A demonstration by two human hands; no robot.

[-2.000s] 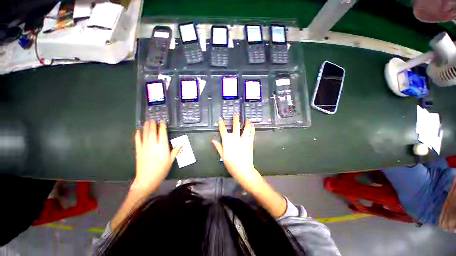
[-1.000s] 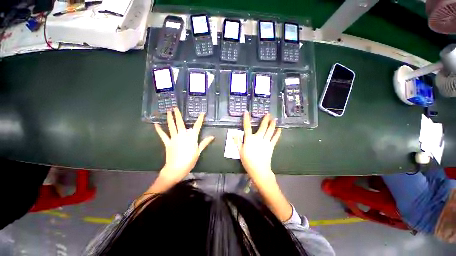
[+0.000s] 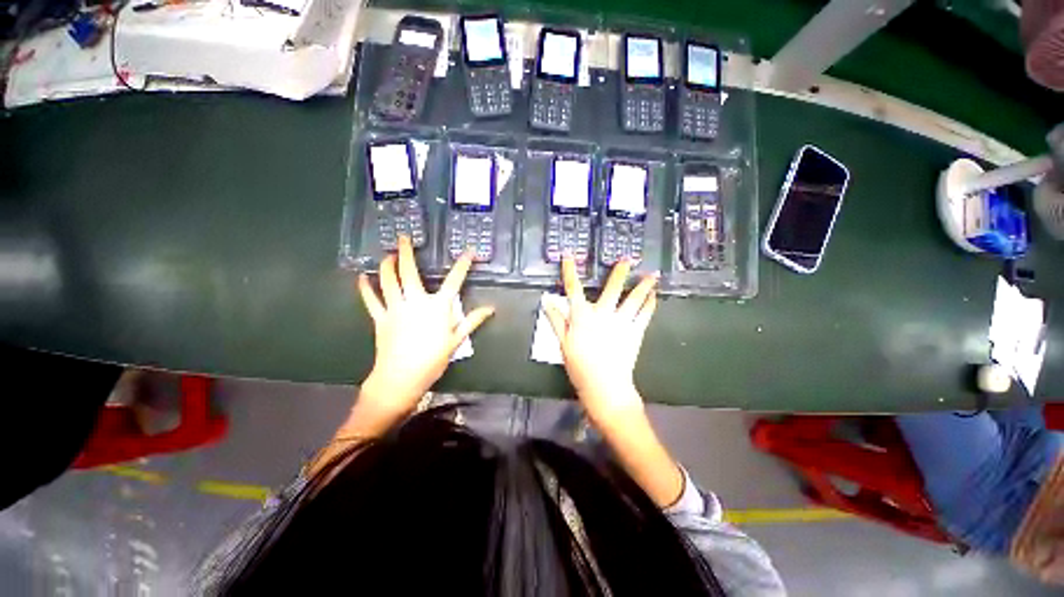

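A clear plastic tray [image 3: 467, 275] holds two rows of keypad phones. Most screens glow white or bluish, such as the front-row phone [image 3: 568, 212]. Two phones, at the back left [image 3: 408, 72] and front right [image 3: 702, 222], look dark with a small white patch near the top. My left hand [image 3: 413, 321] has its fingers spread, fingertips at the lower ends of the two left front phones. My right hand [image 3: 603, 332] is spread, fingertips at the lower ends of two more front phones. White cards lie partly under my left hand [image 3: 463, 338] and right hand [image 3: 544, 338].
A smartphone [image 3: 807, 210] lies right of the tray. A white fan base [image 3: 963, 210] and white papers [image 3: 1015, 332] are farther right. A white box [image 3: 233, 47] with papers is at the back left. Red stools [image 3: 817, 466] and a seated person's leg [image 3: 963, 466] are beyond the bench edge.
From two seconds ago, my hands have moved right and spread wider. The tray and bench have shifted rightward in view. A second white card now shows by my left hand.
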